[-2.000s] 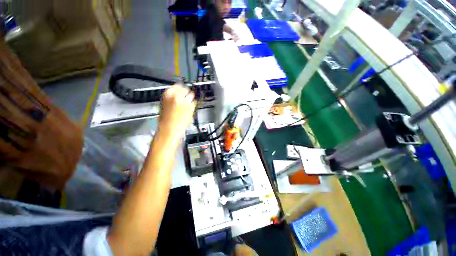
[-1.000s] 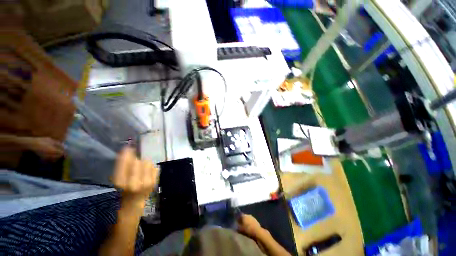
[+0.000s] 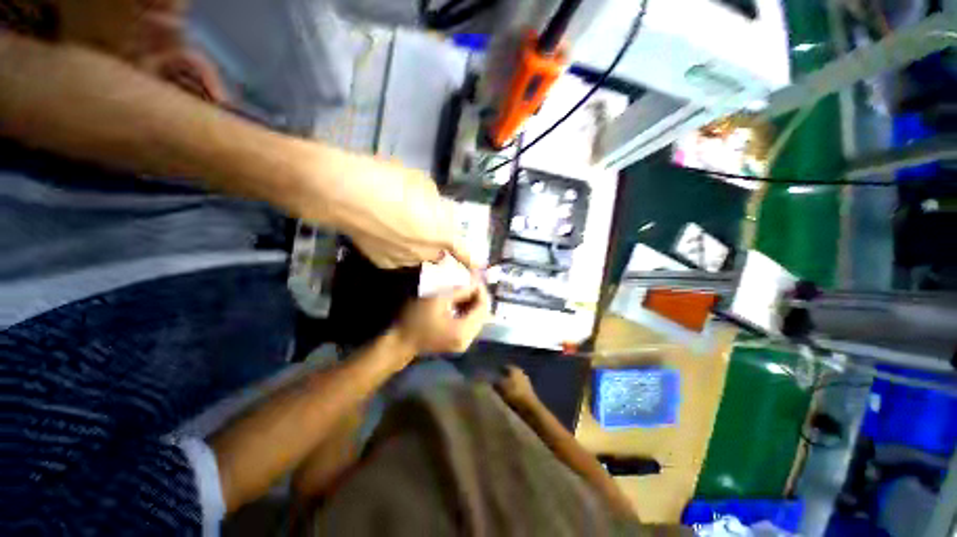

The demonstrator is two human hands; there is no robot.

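My right hand is small and blurred at the lower middle, at the front edge of the white machine; whether it holds anything cannot be told. My left hand cannot be made out. Another person's two hands meet over the machine's front part, fingers together at something too small to tell. Beside them is the black fixture plate with small white squares. The orange driver hangs above it with a black cord.
A blue screw tray and a black electric screwdriver lie on the tan bench. The press's reddish-brown pad is behind them. The green conveyor runs at right. The other person's arms cross from the left.
The view has moved closer to the machine. The other person's hand has come down from the drag chain, and both their hands are now together over the machine's front.
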